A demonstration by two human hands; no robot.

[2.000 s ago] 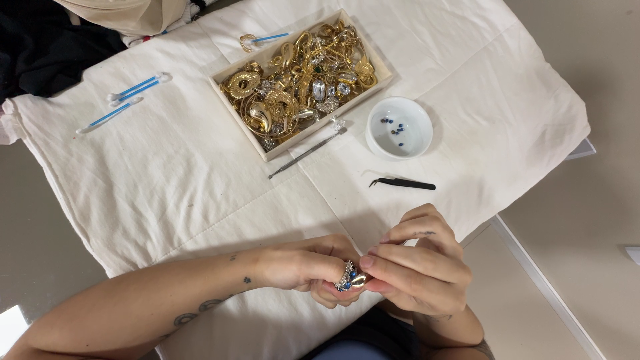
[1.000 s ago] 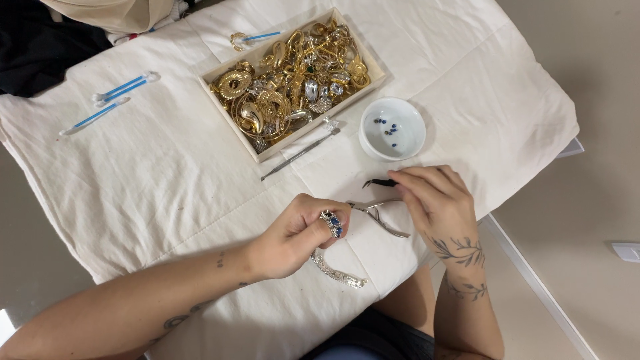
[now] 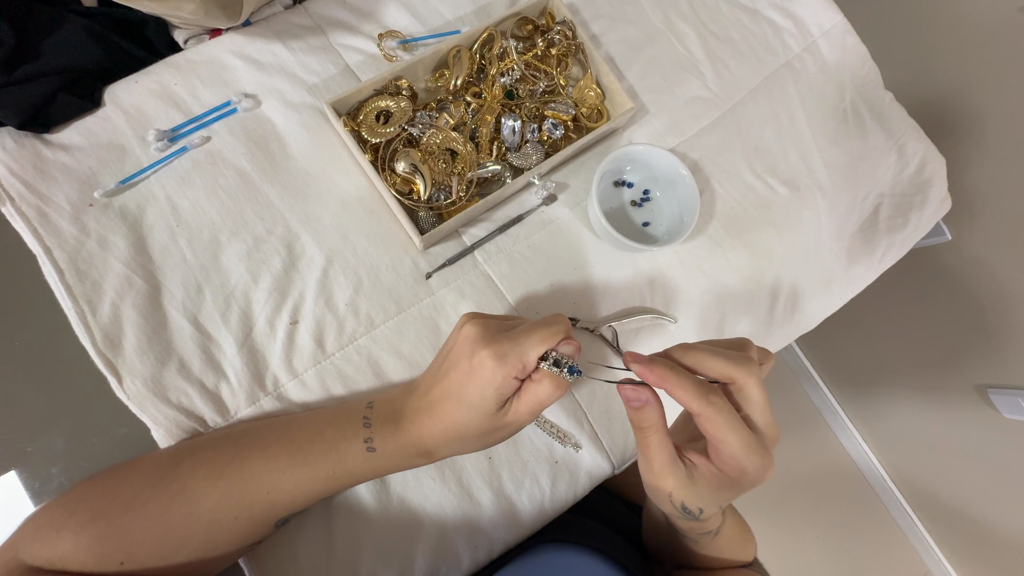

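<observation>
A rhinestone bracelet with blue stones (image 3: 560,365) is pinched in my left hand (image 3: 496,376); one end hangs below the fist. My right hand (image 3: 704,408) holds thin tweezers (image 3: 608,374), their two tips parted and pointing at the blue-stone part, just right of it. Whether the tips touch it, I cannot tell. Metal nippers (image 3: 632,320) lie on the cloth behind my hands, partly hidden by the left one. Farther back stands a small white bowl (image 3: 658,200) with several small blue stones (image 3: 642,200) inside.
A shallow box (image 3: 384,196) full of gold-coloured jewelry stands at the back. Beside it lie a double-ended metal tool (image 3: 490,238), a clear stone piece (image 3: 542,188) and a gold-coloured ring-shaped piece (image 3: 392,46) with a blue-stemmed swab (image 3: 430,37). More swabs (image 3: 156,166) lie on the left.
The black tweezers lay on the cloth at first; my right hand took hold of them and has brought them to the bracelet. My left hand still holds the bracelet.
</observation>
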